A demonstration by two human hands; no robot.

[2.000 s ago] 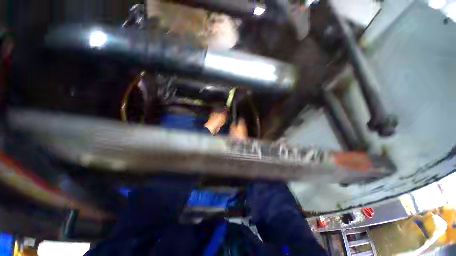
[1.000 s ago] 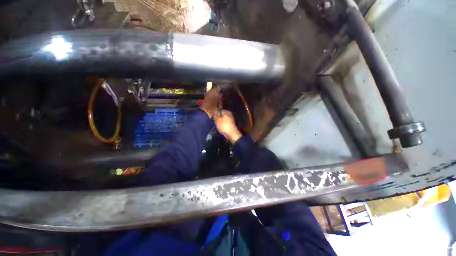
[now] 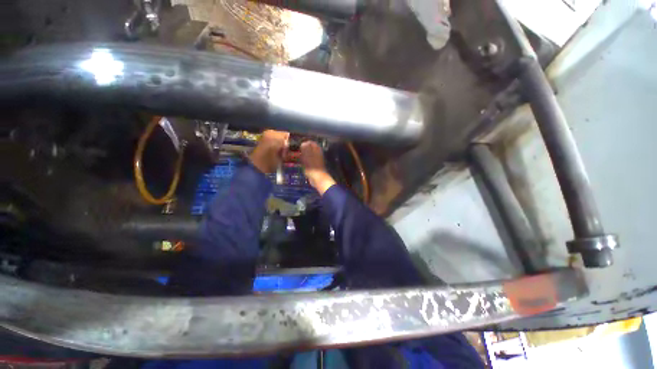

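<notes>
My left hand (image 3: 269,150) and my right hand (image 3: 312,156) are deep inside the machine opening, just below the upper shiny tie bar (image 3: 338,107). They are close together with a small gap between them. A small dark and reddish piece (image 3: 294,149) shows between the fingers, too small to name. The fingers look curled, but what each hand grips cannot be made out. Both dark blue sleeves reach in over the lower worn metal bar (image 3: 360,315). A blue mesh surface (image 3: 216,180) lies beneath and beside my left forearm.
Amber hoses loop left (image 3: 138,173) and right (image 3: 367,176) of my arms. A thick rod with a collared end (image 3: 592,241) stands at the right before a pale grey panel (image 3: 619,144). A blue edge (image 3: 294,281) shows between my forearms, behind the lower bar.
My hands were touching and are now slightly apart, with my left hand further left. More of the blue mesh shows between my arms. The view has shifted slightly, with the lower bar lower in the picture.
</notes>
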